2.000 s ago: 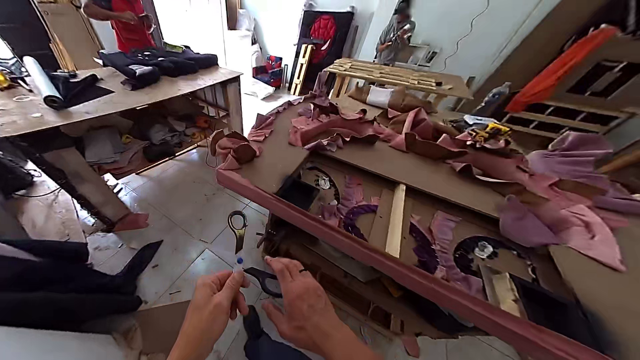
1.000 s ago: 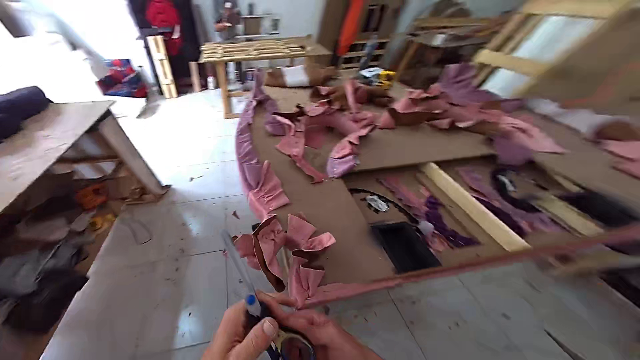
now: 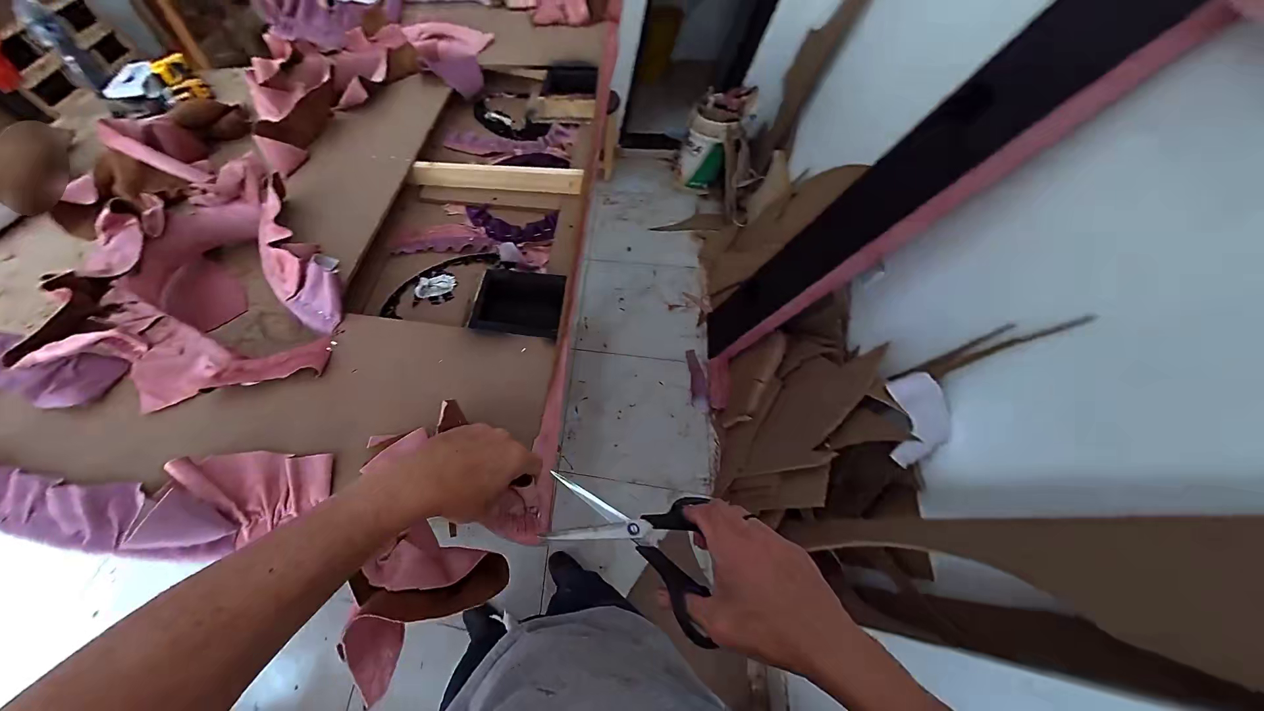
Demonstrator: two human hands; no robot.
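My right hand (image 3: 755,583) holds a pair of scissors (image 3: 637,530) by its black handles, the blades spread and pointing left at the pink-covered corner of the large panel (image 3: 444,365). On that corner, my left hand (image 3: 464,469) grips pink material (image 3: 513,513) with curled fingers, just left of the blade tips. Below the left forearm hangs a loose pink piece with a brown underside (image 3: 434,573). Gathered pink and purple trimmings (image 3: 262,494) run along the panel's near edge. What lies under the left fingers is hidden.
Crumpled pink scraps (image 3: 197,336) cover the panel's left part, with a yellow tool (image 3: 178,79) behind them. A wooden slat (image 3: 499,178) and a black box (image 3: 518,303) sit in its openings. On the right are brown board offcuts (image 3: 790,425), a bucket (image 3: 703,148) and a leaning dark beam (image 3: 839,188).
The view has swung a lot. My hands were together around the scissors; now they are apart, the left on the pink material, the right holding the scissors with blades spread.
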